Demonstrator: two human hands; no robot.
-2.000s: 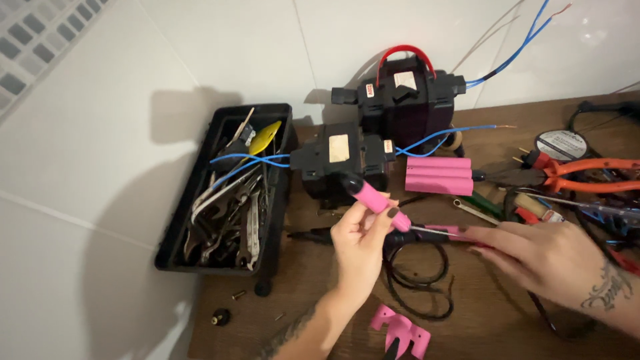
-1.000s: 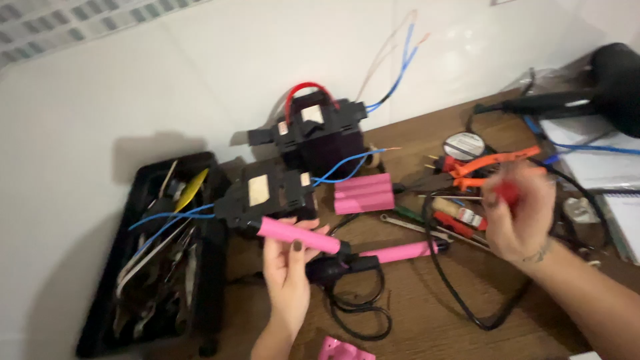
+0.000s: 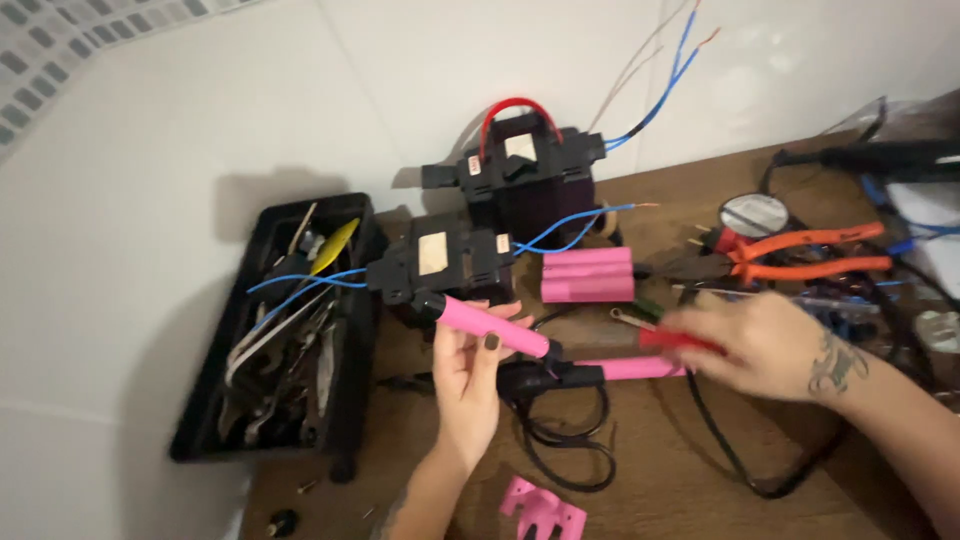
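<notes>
My left hand point(image 3: 472, 367) holds a pink plastic tube with black ends point(image 3: 491, 325), tilted down to the right. My blurred right hand point(image 3: 750, 341) is closed on a red-handled tool point(image 3: 679, 339); blur hides its tip. Beneath the hands, a black and pink rod-shaped appliance point(image 3: 637, 367) lies on the wooden table, near a coiled black cord point(image 3: 607, 450). A ribbed pink plastic part point(image 3: 587, 275) lies beyond the tube, and another pink plastic piece point(image 3: 544, 510) is at the bottom edge.
A black tray of metal tools point(image 3: 187, 420) stands at the left. Two black transformer-like units point(image 3: 540, 176) with blue wires are by the white wall. Orange-handled pliers point(image 3: 810, 251), a round tin point(image 3: 754, 215) and tangled cables lie at the right.
My right hand has moved left toward the tube, the red-handled tool in it. Two seconds ago it was near the rod-shaped appliance. My left hand still holds the tube. The view has shifted.
</notes>
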